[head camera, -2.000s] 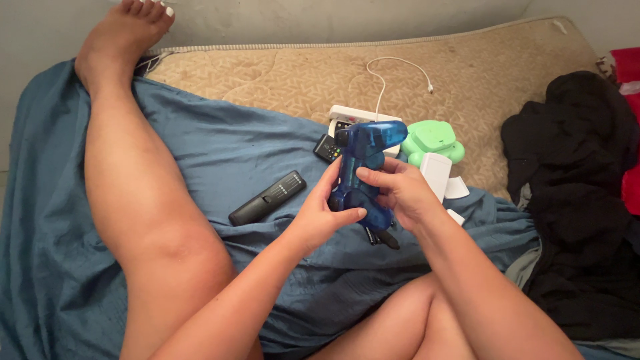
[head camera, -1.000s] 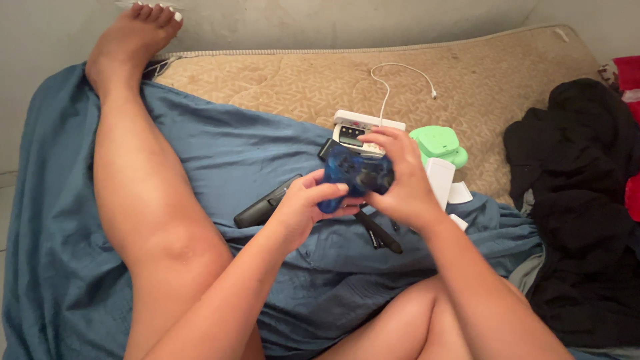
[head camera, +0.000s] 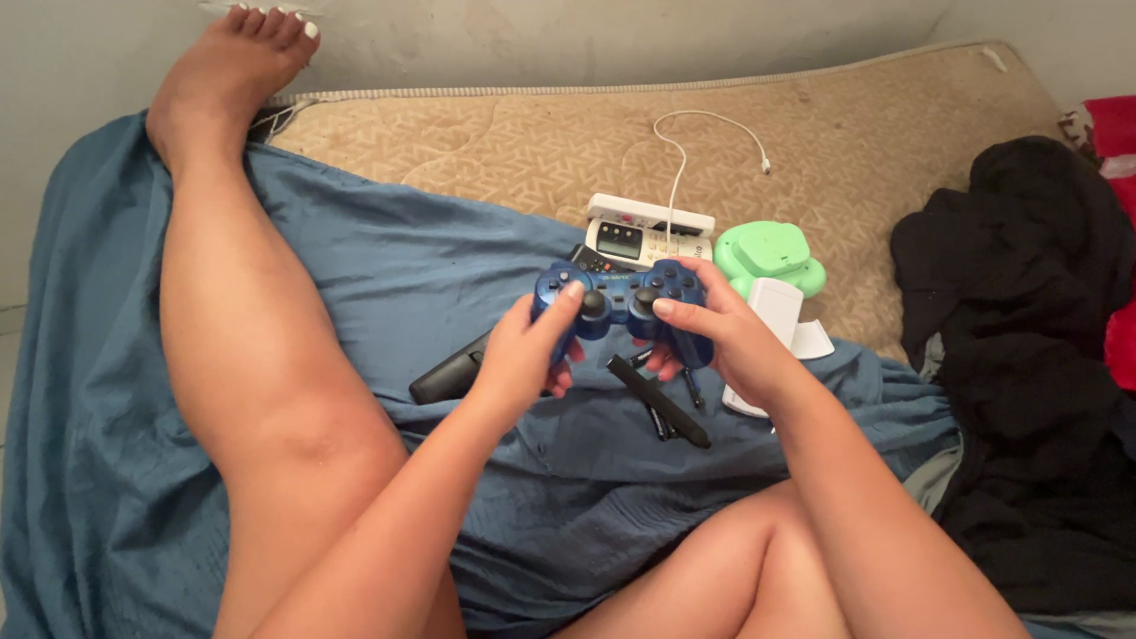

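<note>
A translucent blue game controller [head camera: 621, 297] is held face up between both hands. My left hand [head camera: 532, 342] grips its left handle, thumb beside the left stick. Around the right handle is my right hand [head camera: 719, 324], with the thumb at the right stick. Below the controller a black stick-like piece [head camera: 658, 404] lies over small dark batteries [head camera: 692, 388] on the blue sheet. A black remote control [head camera: 448, 371] is partly hidden behind my left hand. Beyond the controller lie white remote controls [head camera: 652, 216] and part of another black remote [head camera: 586, 259].
A green plastic device [head camera: 770, 253] and a white plastic case [head camera: 775, 309] lie right of the controller. A white cable [head camera: 683, 155] curls over the beige mattress [head camera: 843, 133]. Black cloth [head camera: 1003, 266] is heaped at right; the blue sheet [head camera: 373, 240] spreads beneath my legs.
The controller was upright on its side two seconds ago and then tilted; now it lies level, face up. My right hand has moved from its top edge to the right handle.
</note>
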